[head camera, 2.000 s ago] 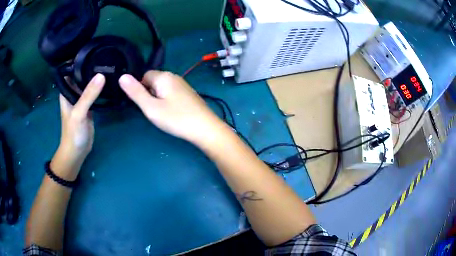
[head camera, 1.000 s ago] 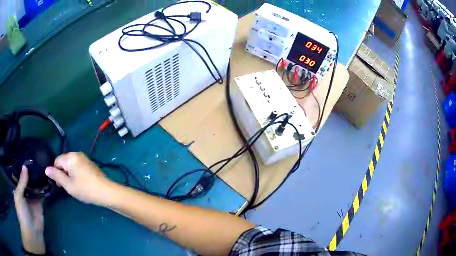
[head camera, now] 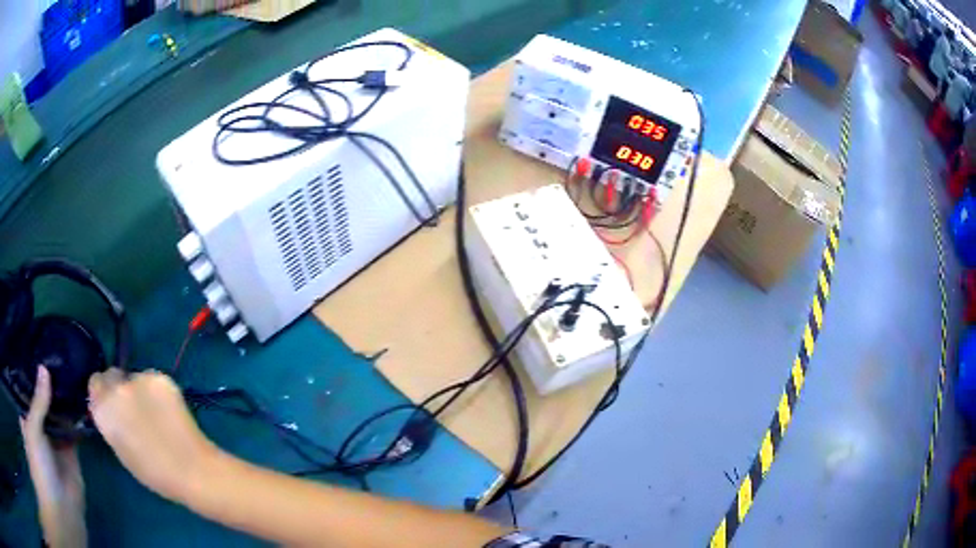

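Note:
The black headphones [head camera: 59, 353] are at the far left over the green-blue mat, partly cut off by the picture's edge. My left hand [head camera: 48, 460] holds the lower ear cup from below, with the thumb on its face. My right hand [head camera: 145, 423] is at the right side of the same ear cup, fingers curled. Whether it grips the cup or a small plug there is hidden. Black cable [head camera: 225, 400] lies on the mat just right of my right hand.
The large white power supply [head camera: 321, 230] has coiled cables on top. The test box [head camera: 557, 289], with black cables plugged in, and the small power supply [head camera: 599, 112], showing red digits, stand on brown cardboard [head camera: 412, 284]. Cartons [head camera: 771, 203] and floor tape [head camera: 797, 375] lie to the right.
The view has swung right, so headphones and hands now sit at the far left. My right thumb has gone from lying near the ear cup's face to curled fingers at its side. The upper digits changed slightly.

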